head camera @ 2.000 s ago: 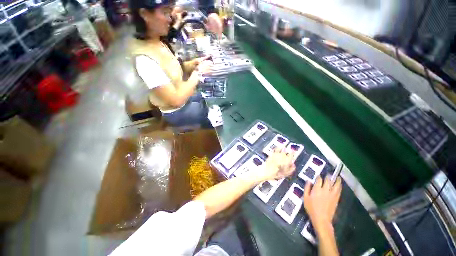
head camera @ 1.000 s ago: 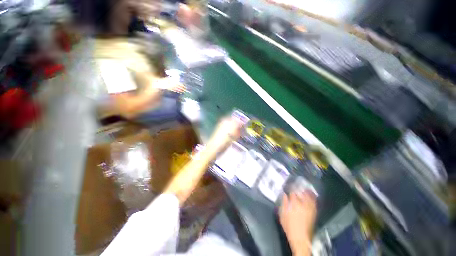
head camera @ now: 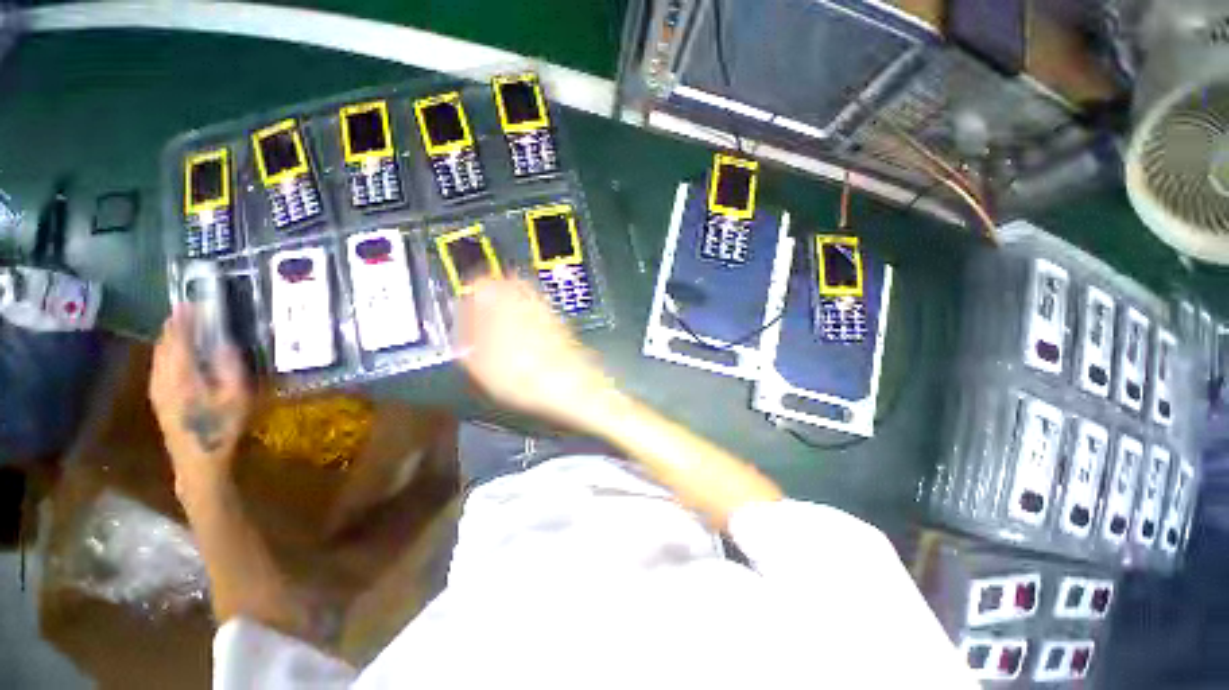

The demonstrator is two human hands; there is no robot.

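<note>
A clear blister tray (head camera: 398, 229) lies on the green bench in front of me. Its far row holds several dark keypad handsets (head camera: 367, 155) with yellow screen frames. The near row has two white phone-sized pieces (head camera: 301, 310) and, at its right, two yellow-framed handsets (head camera: 559, 263). My left hand (head camera: 202, 398) is at the near left pocket, its fingers around a blurred grey-dark piece (head camera: 223, 307), perhaps a handset. My right hand (head camera: 519, 344) is at the near-row handset (head camera: 468, 256), covering its keys; whether it grips it is hidden.
Two yellow-framed display phones (head camera: 838, 270) with wires lie on blue boards (head camera: 825, 364) to the right. Stacked filled trays (head camera: 1058, 391) and a desk fan (head camera: 1193, 162) are farther right. Below left, a carton (head camera: 404, 472) holds tangled yellow frames (head camera: 317, 429) and clear film (head camera: 135, 553).
The view has swung from the neighbouring worker to the tray, boards and fan. Yellow-framed handsets now fill most of the tray in view; two seconds ago white pieces filled the tray under my hands.
</note>
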